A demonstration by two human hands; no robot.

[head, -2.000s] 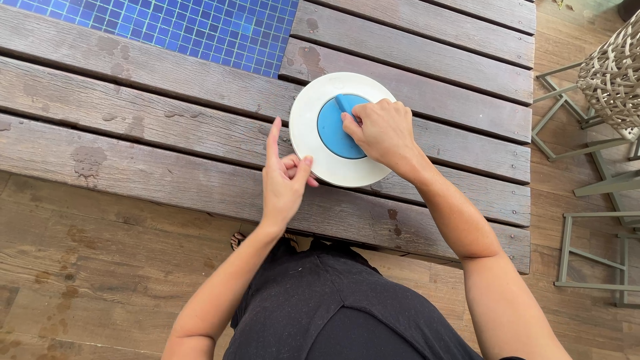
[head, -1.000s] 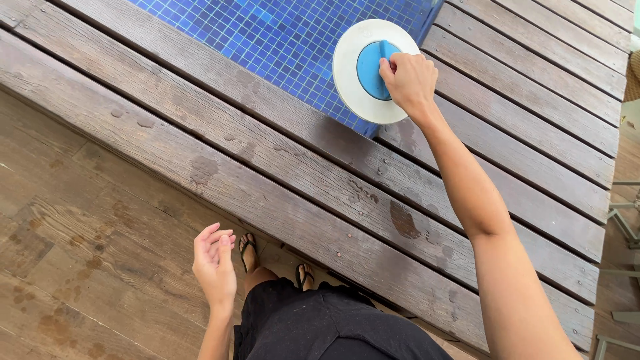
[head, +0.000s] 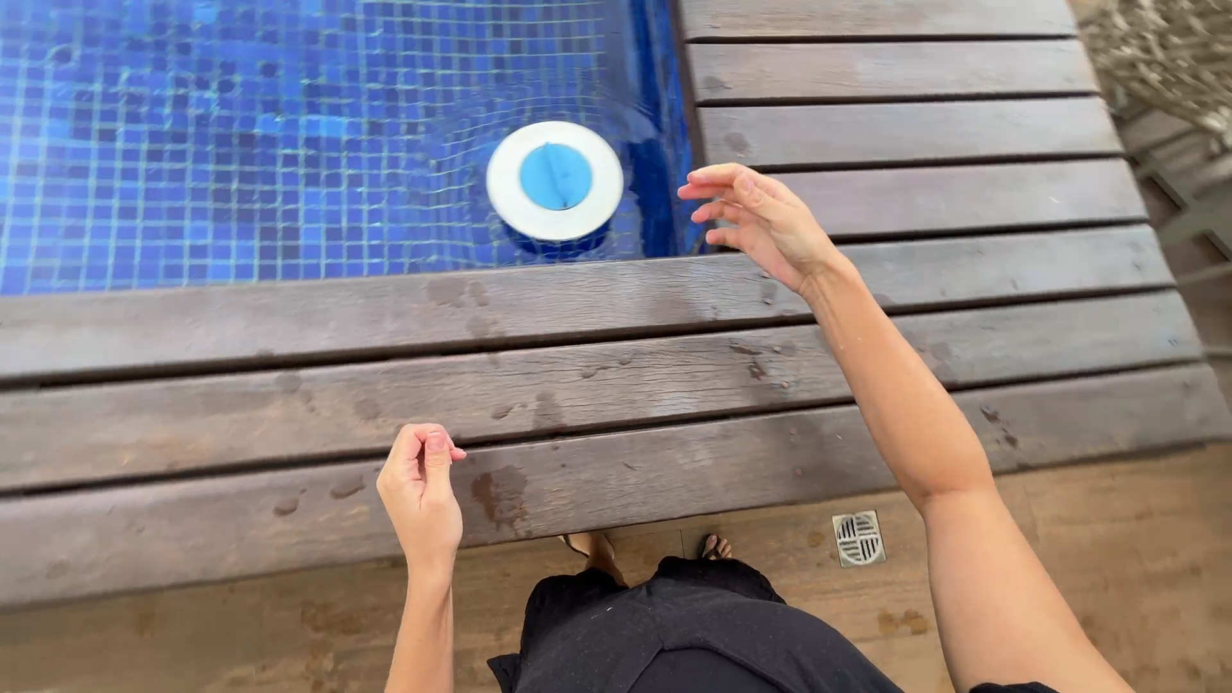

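A round white float with a blue centre (head: 554, 180) lies in the pool water near the corner, with ripples around it. My right hand (head: 760, 217) is held over the pool's right corner and the deck boards, to the right of the float and apart from it. Its fingers are spread and hold nothing. My left hand (head: 422, 472) is above the front boards of the wooden deck (head: 616, 385), its fingers curled in, with nothing visible in them.
Blue mosaic tiles (head: 192, 144) line the pool at the upper left. Slatted boards border it in front and at right. A woven piece of furniture (head: 1174, 58) stands at the far right. A metal floor drain (head: 859, 538) is set in the lower floor.
My right hand has let go of the float's blue centre, and the float now sits in the water. My left hand's fingers have curled in. The view has turned.
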